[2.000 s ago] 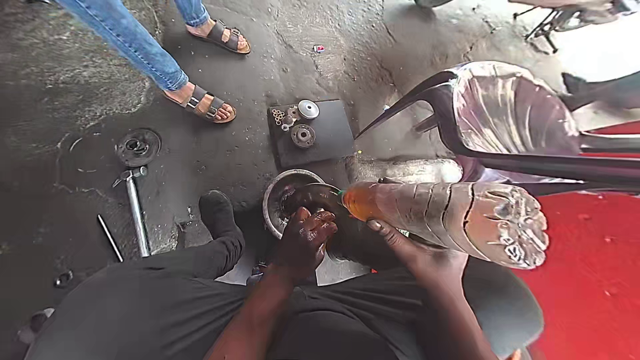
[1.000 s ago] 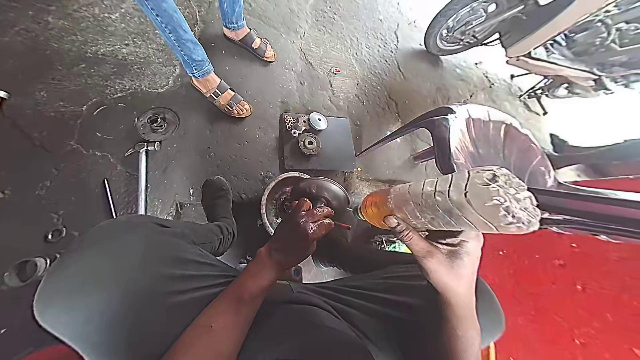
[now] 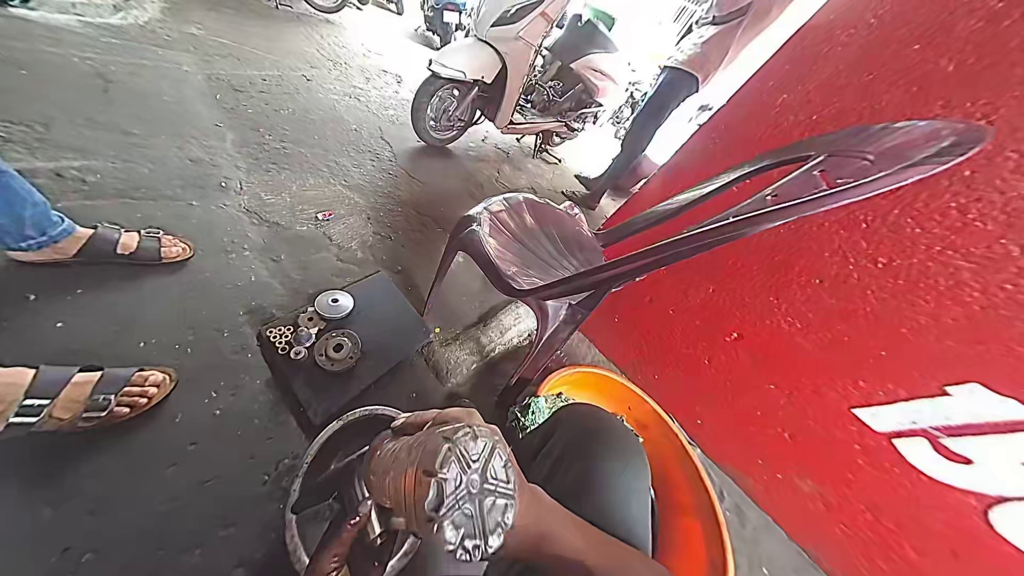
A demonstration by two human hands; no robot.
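A ribbed clear plastic bottle [image 3: 460, 492] with orange-brown liquid points its base at the camera. My right hand [image 3: 452, 420] is wrapped round its far side, the forearm coming from the lower right. Low in the picture, my left hand [image 3: 340, 544] is beside the bottle, dark and wet-looking; the bottle and the frame's edge hide part of it, and whether it holds anything is unclear. Both hands are over a round metal rim [image 3: 300, 488], inside which parts are largely hidden. Small metal rings [image 3: 280, 338], a silver disc [image 3: 334, 304] and a flanged metal part [image 3: 338, 350] lie on a dark board [image 3: 384, 320].
A maroon plastic chair [image 3: 536, 240] stands ahead by a red wall [image 3: 800, 320]. An orange basin [image 3: 688, 464] is beside my leg. A person's sandalled feet [image 3: 104, 396] are at left. A scooter [image 3: 512, 72] and another person's leg [image 3: 656, 128] are farther off.
The view has swung strongly to the right. The bottle, earlier lying sideways with its base to the right, now shows its base to the camera. The orange basin has come into view.
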